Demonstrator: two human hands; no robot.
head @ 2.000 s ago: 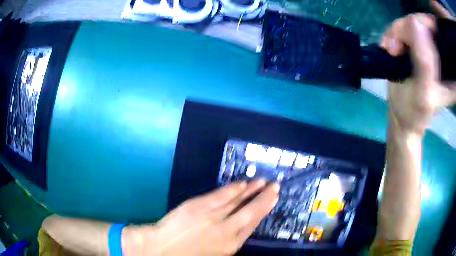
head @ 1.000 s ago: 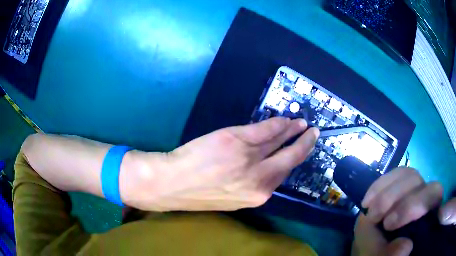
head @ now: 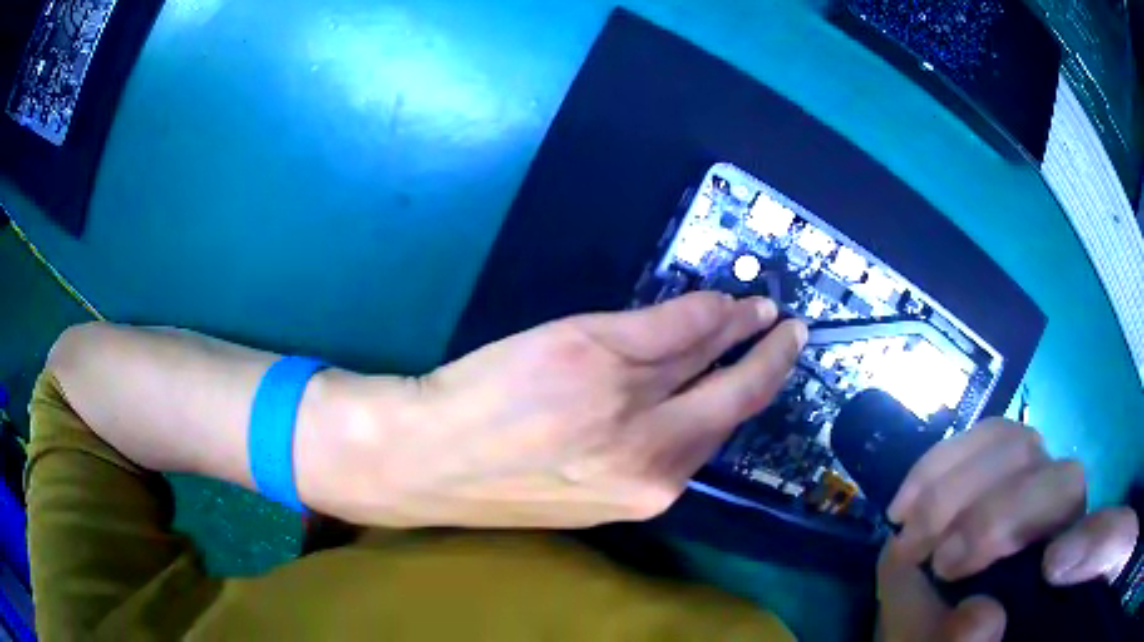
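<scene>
A device chassis with mainboard lies on a black foam pad, tilted in view. A heat pipe runs as a bent strip across the board. My left hand, with a blue wrist strap, reaches over the board; its fingertips press at the heat pipe's left end. Whether a small part is under them is hidden. My right hand is wrapped around a thick black electric screwdriver, its front end over the board's lower right. The screwdriver's tip cannot be seen.
A second chassis lies on a black pad at the far upper left. A black screw tray with glittering specks is at the upper right, beside a ribbed pale rail. The green bench mat lies left of the near pad.
My right hand has brought the screwdriver from the screw tray down over the board. My left hand stays at the board. The view has turned and shifted; the last second shows little change.
</scene>
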